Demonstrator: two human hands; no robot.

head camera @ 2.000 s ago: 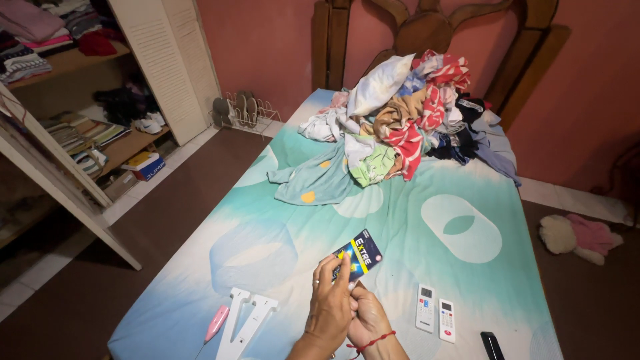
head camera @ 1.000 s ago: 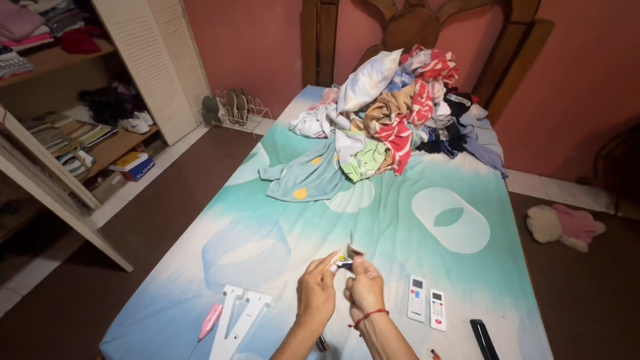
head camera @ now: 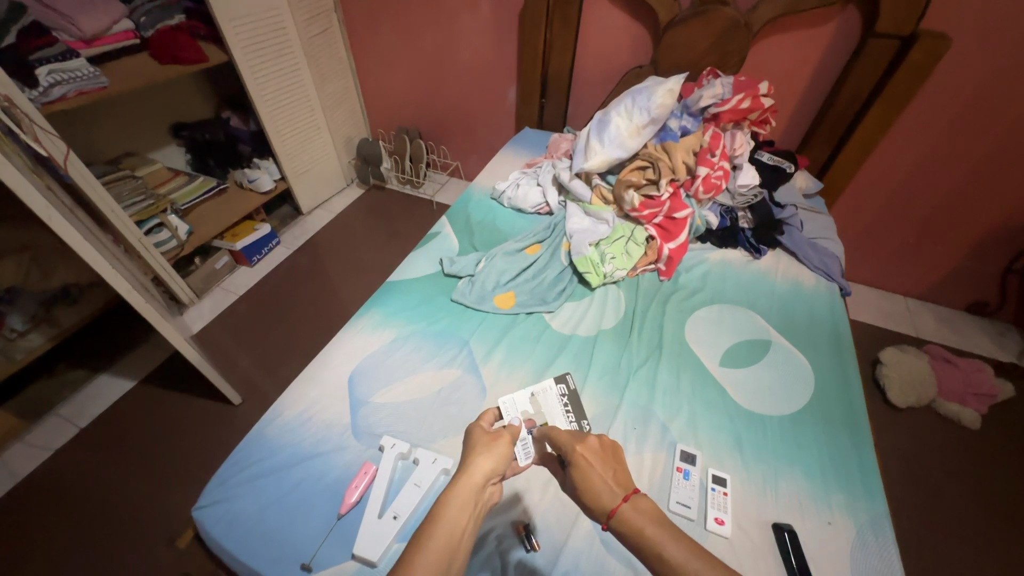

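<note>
My left hand (head camera: 490,450) grips the left edge of a cardboard battery package (head camera: 552,404), whose printed back with a barcode faces up. My right hand (head camera: 588,464), with a red string bracelet at the wrist, has its fingers against the lower part of the same package. What lies between the fingers is partly hidden. Loose batteries (head camera: 528,538) lie on the bed below my hands. To the left are a white plastic letter-shaped piece (head camera: 400,500) and a pink handheld milk frother (head camera: 358,490). Two white remote controls (head camera: 685,482) (head camera: 718,502) lie to the right.
A heap of clothes (head camera: 656,184) covers the far part of the bed (head camera: 624,352). A black object (head camera: 790,550) lies near the bottom right. Shelves (head camera: 224,212) stand at left, a wire shoe rack (head camera: 424,172) beyond the bed, a stuffed toy (head camera: 936,382) on the floor at right.
The package showed its dark, colourful front two seconds ago and now shows its pale back. My right hand has moved across its lower part. The loose batteries show more fully below my hands.
</note>
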